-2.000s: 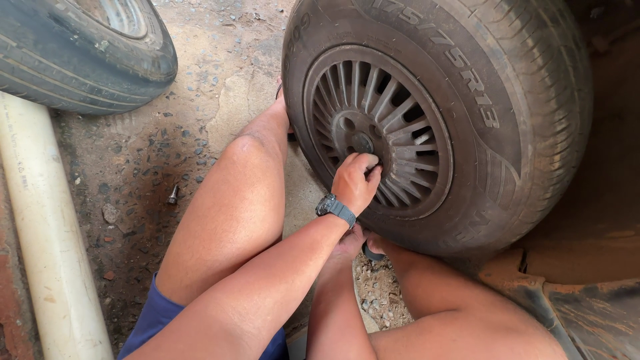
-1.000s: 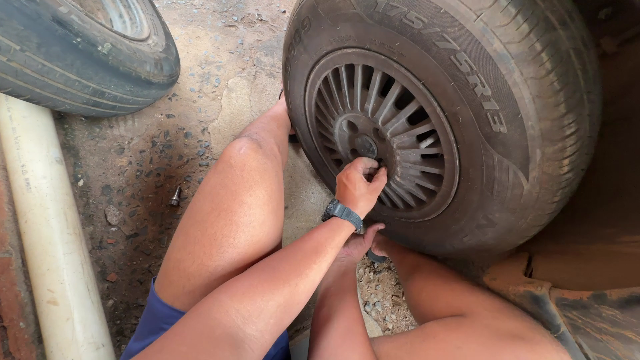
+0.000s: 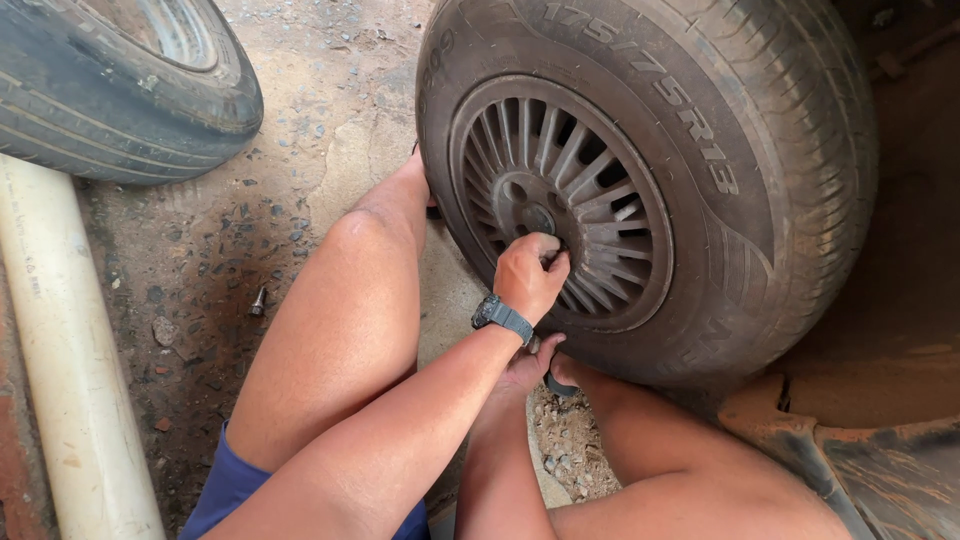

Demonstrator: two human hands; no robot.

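Note:
A car wheel with a multi-spoke rim [image 3: 600, 225] stands upright before me, its tire [image 3: 720, 135] marked 175/75R13. My left hand [image 3: 531, 274], with a watch [image 3: 502, 319] on its wrist, has its fingertips pinched at a bolt hole beside the round center cap [image 3: 538, 218]. What lies between those fingertips is hidden. Below it my right hand [image 3: 531, 366] is turned palm up near the tire's lower edge, partly covered by the left wrist; whether it holds anything cannot be made out. Other bolt holes [image 3: 514, 193] in the hub show no bolts.
A wheel bolt [image 3: 258, 301] lies on the rough stony ground left of my leg. Another tire [image 3: 127, 127] is at the upper left, near a pale pipe [image 3: 71, 360]. A rusty vehicle body panel [image 3: 885, 457] borders the lower right. My legs flank the arms.
My left hand stays at the hub, with its fingers slightly shifted. My right hand, lower and mostly behind the left wrist two seconds ago, now shows its raised thumb.

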